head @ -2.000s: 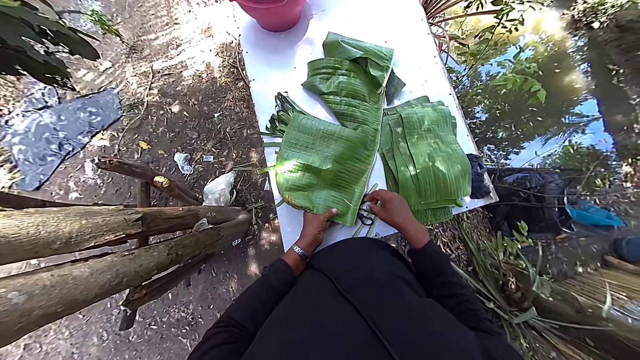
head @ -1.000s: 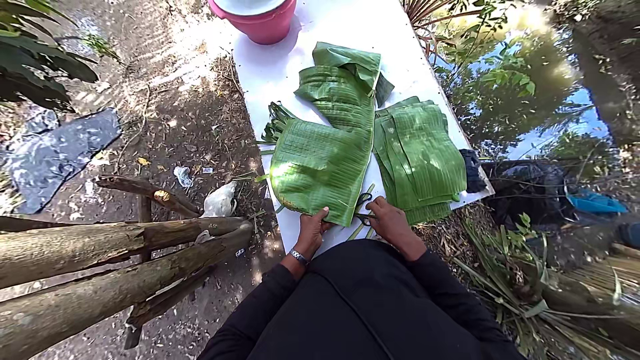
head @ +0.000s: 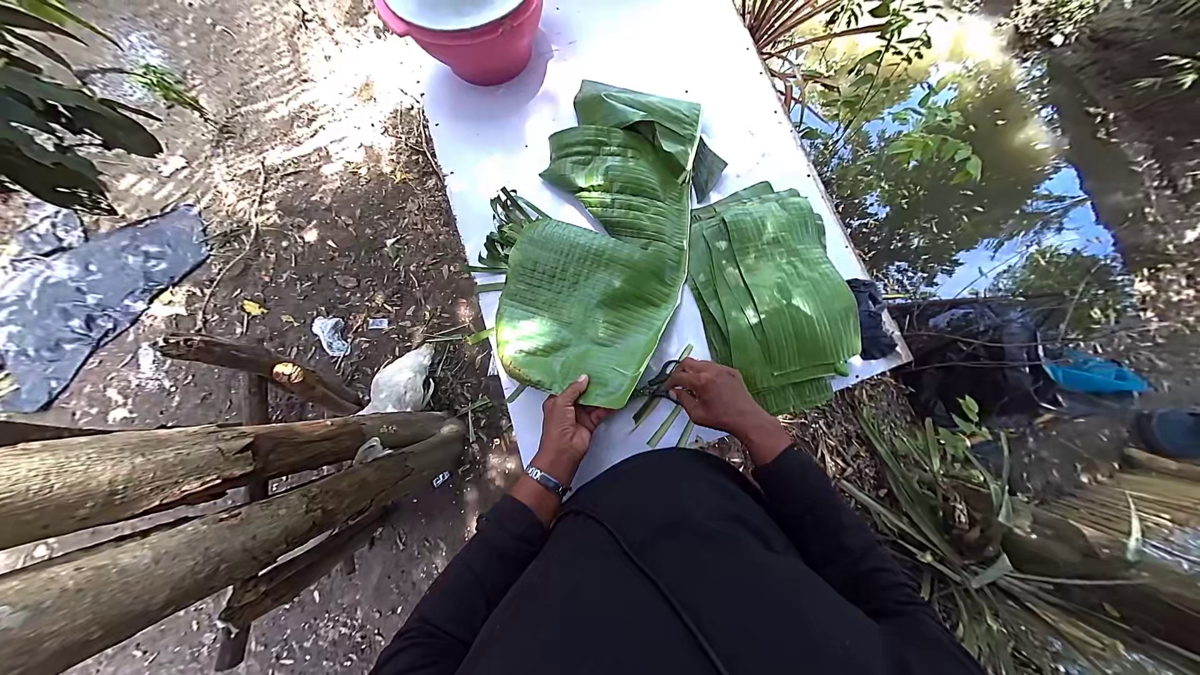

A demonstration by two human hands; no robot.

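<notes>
A large banana leaf [head: 591,300] lies folded over at its far end on a white table [head: 487,169]. My left hand [head: 570,427] pinches the near edge of the leaf between thumb and fingers. In my right hand [head: 714,396] are dark-handled scissors [head: 662,377], at the leaf's lower right edge; their blades are partly hidden. Narrow green strips [head: 664,427] lie beside and below the scissors. A stack of cut banana leaf pieces [head: 773,281] rests to the right. Under the leaf's left side, a bundle of green strips [head: 511,225] sticks out.
A pink bucket [head: 483,47] stands at the table's far left. Dark crumpled cloth or plastic [head: 872,319] lies at the right edge. Wooden poles [head: 225,469] and a white bag [head: 401,380] are on the left; water [head: 919,197] lies beyond the right side.
My right hand with the scissors has shifted slightly away from the leaf's near corner, along its right edge. My left hand stays at the near edge.
</notes>
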